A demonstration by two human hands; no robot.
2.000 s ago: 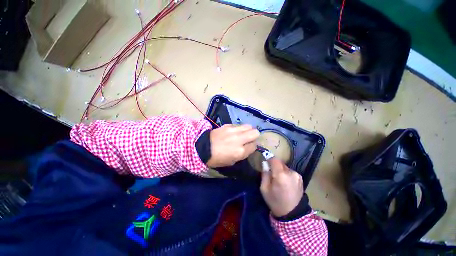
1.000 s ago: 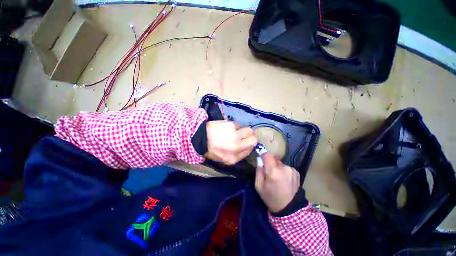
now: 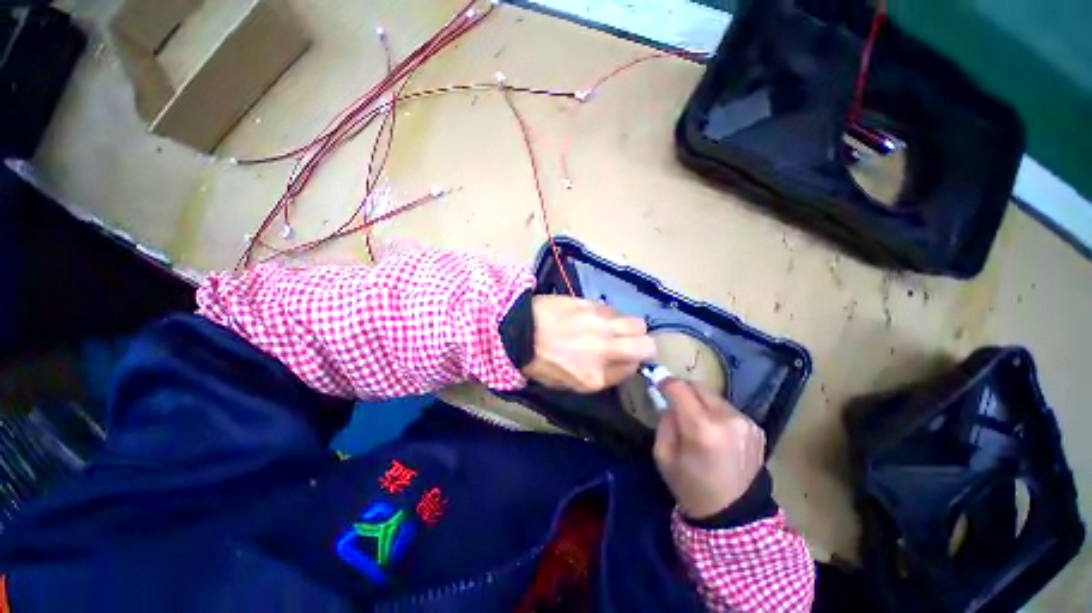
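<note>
A black shell point(image 3: 766, 359) with a large round opening lies in front of me, its ribbed inside up. My left hand point(image 3: 589, 344) is over its left part, fingers closed on the end of a thin red lead point(image 3: 544, 204) at the opening's edge. My right hand point(image 3: 707, 437) is just below the opening and pinches a small white tool point(image 3: 656, 383), whose tip meets the lead end at my left fingertips. The exact contact between tip and lead is too small to tell.
Stacked black shells point(image 3: 766, 180) with a red wire stand at the back right. Another black shell point(image 3: 994, 467) is tilted at the right. A bundle of red and dark leads point(image 3: 347, 120) lies at the back left, beside an open cardboard box point(image 3: 228, 84). A green surface is behind.
The camera view has shifted slightly. A red lead now runs from the back of the bench down to my left hand. Both hands stay close together at the opening, with the small white tool still held.
</note>
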